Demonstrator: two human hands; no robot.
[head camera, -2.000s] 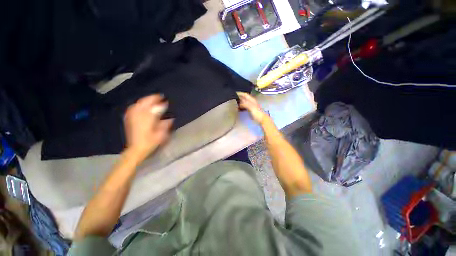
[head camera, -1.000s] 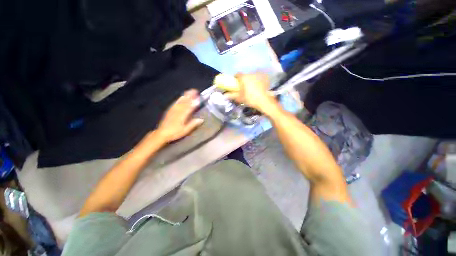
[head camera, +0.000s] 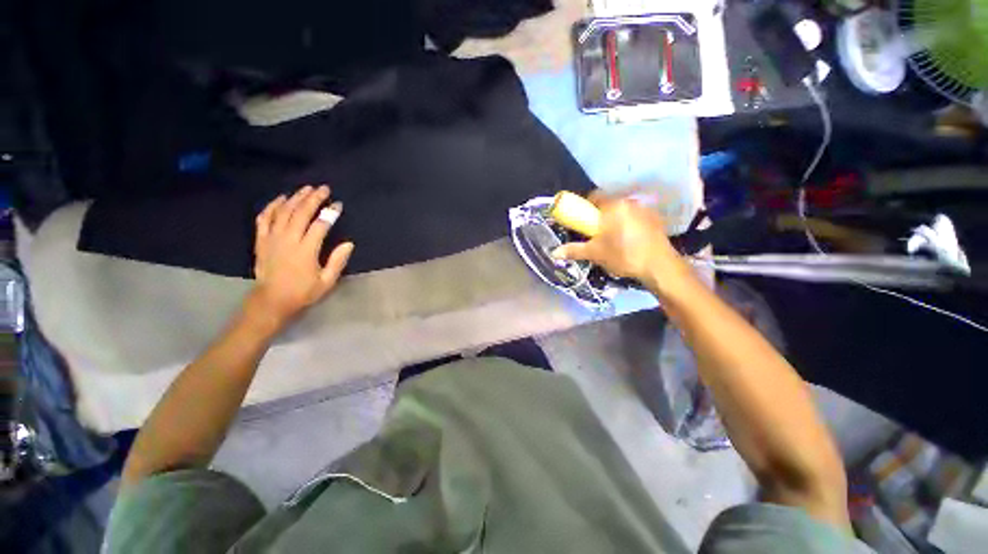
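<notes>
A black garment (head camera: 423, 162) lies spread on the beige padded pressing board (head camera: 423, 308). My left hand (head camera: 295, 251) lies on the garment's near edge, fingers apart, with a white band on one finger. My right hand (head camera: 628, 240) grips the yellow handle of the silver steam iron (head camera: 553, 251). The iron's pointed tip is at the garment's right near edge, and its rear is over the light blue mat (head camera: 645, 152). The iron's underside is hidden, so contact with the cloth cannot be told.
More black cloth (head camera: 217, 54) lies along the far edge. A metal tray (head camera: 639, 67) with two red items stands beyond the mat. The silver hose (head camera: 813, 263) runs right from the iron. A green fan (head camera: 953, 43) is at the far right. A grey bundle (head camera: 699, 373) is below the board.
My right hand has taken hold of the iron, which was parked on the mat, and brought it to the garment's right edge. My left hand now lies flat on the cloth. The camera view has turned.
</notes>
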